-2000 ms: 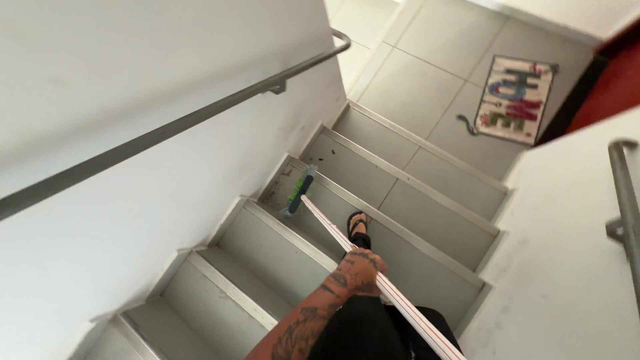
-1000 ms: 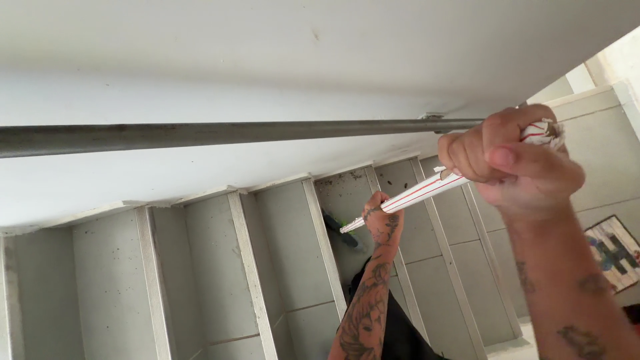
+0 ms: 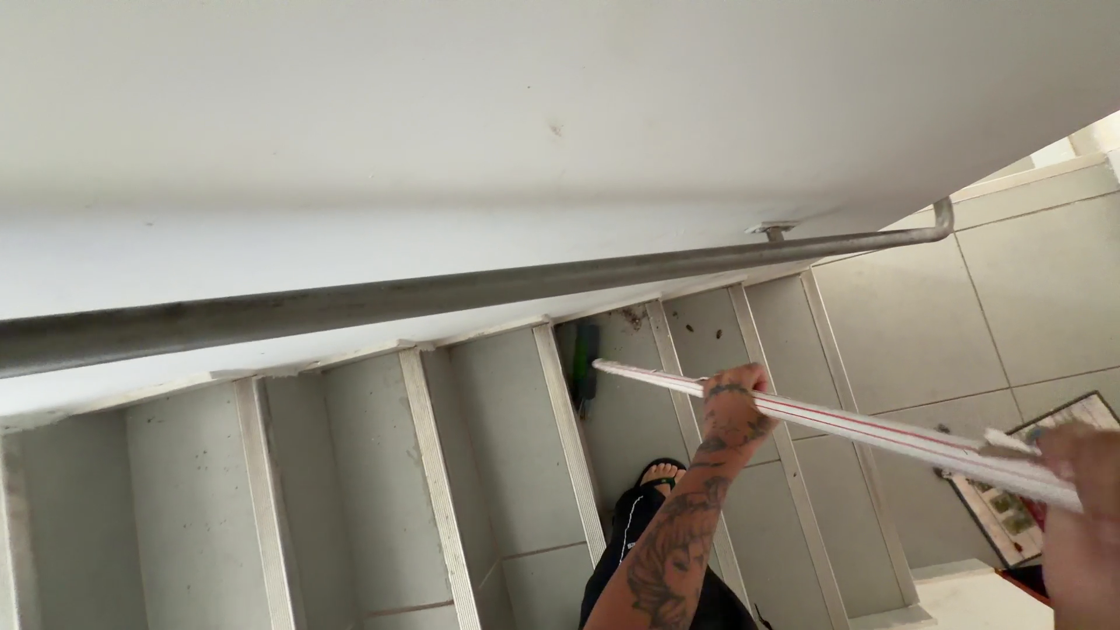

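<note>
My left hand (image 3: 739,398), on a tattooed arm, grips the lower part of a white broom handle with red stripes (image 3: 840,427). At the right edge my right hand (image 3: 1072,481), blurred and partly cut off, is closed around its upper end. The handle slants down to a broom head with green and dark parts (image 3: 584,359), which rests on a grey tiled stair tread against the riser, near the wall. Dark debris (image 3: 632,317) lies beside it, close to the wall. Small dark bits (image 3: 718,333) are on the neighbouring tread.
A grey metal handrail (image 3: 490,280) runs along the white wall (image 3: 437,105). Tiled steps with pale ridged nosings (image 3: 437,490) rise to the left. A foot in a black sandal (image 3: 663,472) stands near the broom. A doormat (image 3: 1006,516) lies on the floor at right.
The view has swung markedly since the oldest frame. My right hand, absent there, came into view on the handle's upper end and has since moved to the right edge. My left hand stays on the handle.
</note>
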